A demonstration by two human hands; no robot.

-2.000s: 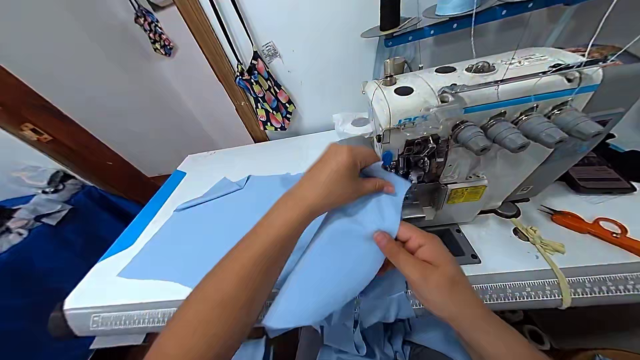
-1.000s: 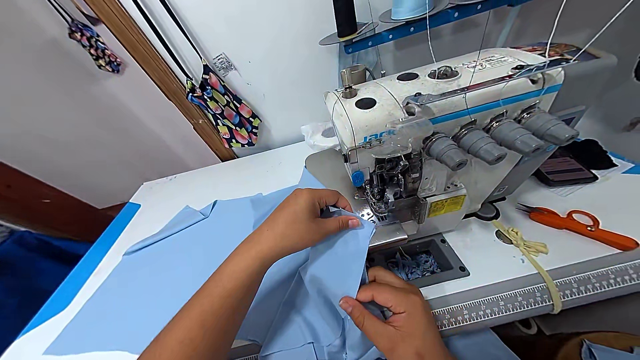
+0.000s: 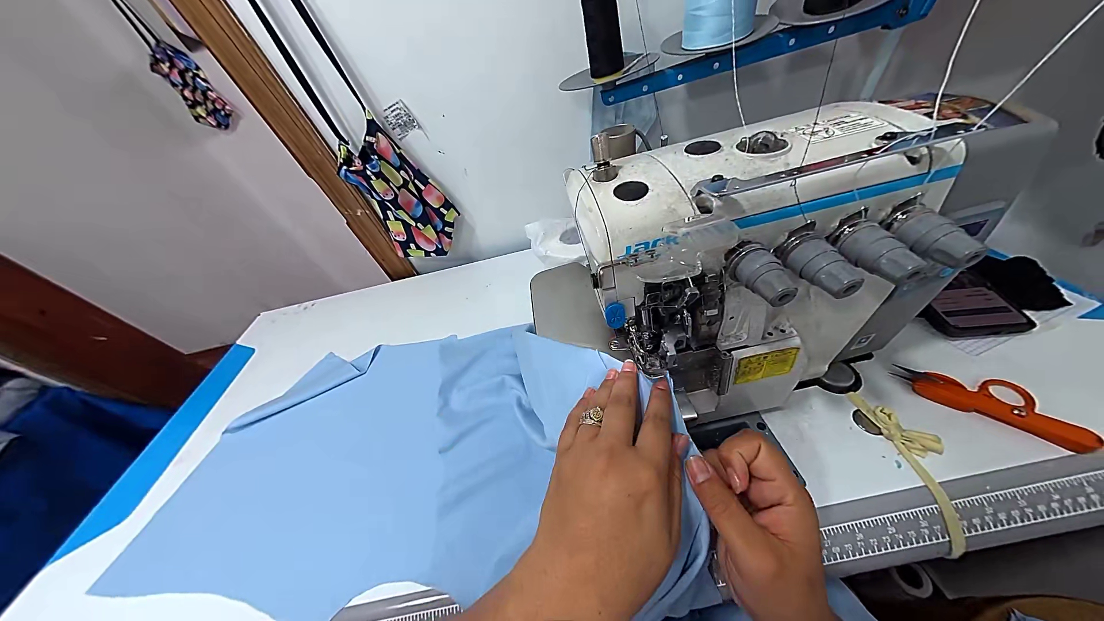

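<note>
Light blue fabric (image 3: 345,483) lies spread over the white table, its edge running under the presser foot area of a Jack overlock sewing machine (image 3: 776,198). My left hand (image 3: 608,483), with a ring on one finger, lies flat on the fabric with its fingertips just in front of the needle area (image 3: 655,345). At the fabric's right edge, my right hand (image 3: 759,517) pinches the cloth between thumb and bent fingers, close beside the left hand. The part of the fabric under both hands is hidden.
Orange thread snips (image 3: 1000,405) and a yellow cloth tie (image 3: 914,448) are to the right of the machine, near a phone (image 3: 979,306). A measuring tape strip (image 3: 966,513) runs along the table's front edge. Thread cones (image 3: 720,21) stand behind; patterned fabric pouches (image 3: 405,198) hang on the wall.
My left hand has gone from gripping the fabric's edge to lying flat on it. The fabric's edge now sits at the needle area. My right hand still holds the edge.
</note>
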